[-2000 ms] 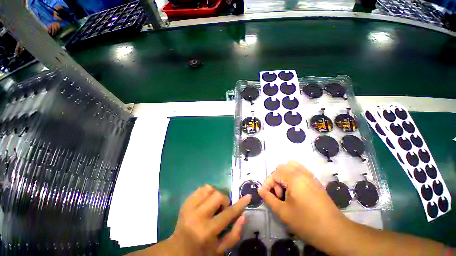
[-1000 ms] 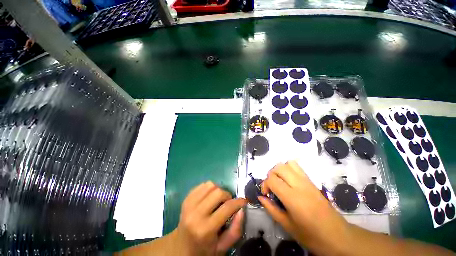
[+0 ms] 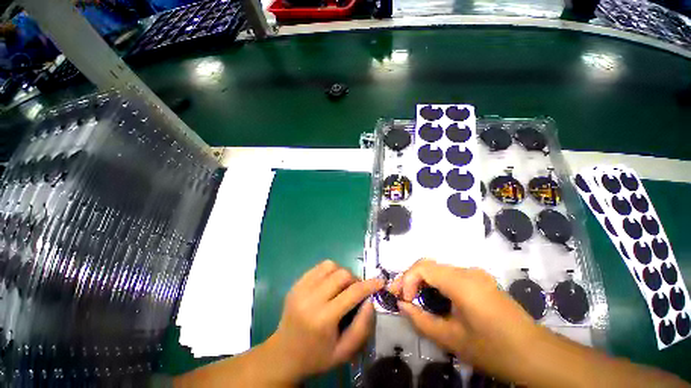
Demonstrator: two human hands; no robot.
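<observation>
A clear blister tray [image 3: 598, 292] holds round dark modules in rows. My left hand [image 3: 327, 314] and my right hand [image 3: 466, 307] meet over the leftmost module [image 3: 386, 301] of the row nearest my hands, fingertips touching at its upper edge and mostly hiding it. Another dark disc [image 3: 434, 301] shows between my right fingers. Whether either hand grips anything is hidden. A white sticker sheet [image 3: 445, 242] with black discs lies over the tray. Three modules, one of them at the left [image 3: 396, 188], show orange-gold patches.
More sticker sheets [image 3: 642, 227] lie fanned at the right. Plain white strips [image 3: 225, 265] lie left of the tray. Stacked clear trays [image 3: 91, 250] stand far left beside a slanted metal post [image 3: 114, 68]. A small dark part [image 3: 336, 91] sits on the green belt [image 3: 288, 98].
The view has shifted, so the tray and sheets appear farther right. Both hands stay at the same module; the right fingers have shifted and now show more of the dark disc between them.
</observation>
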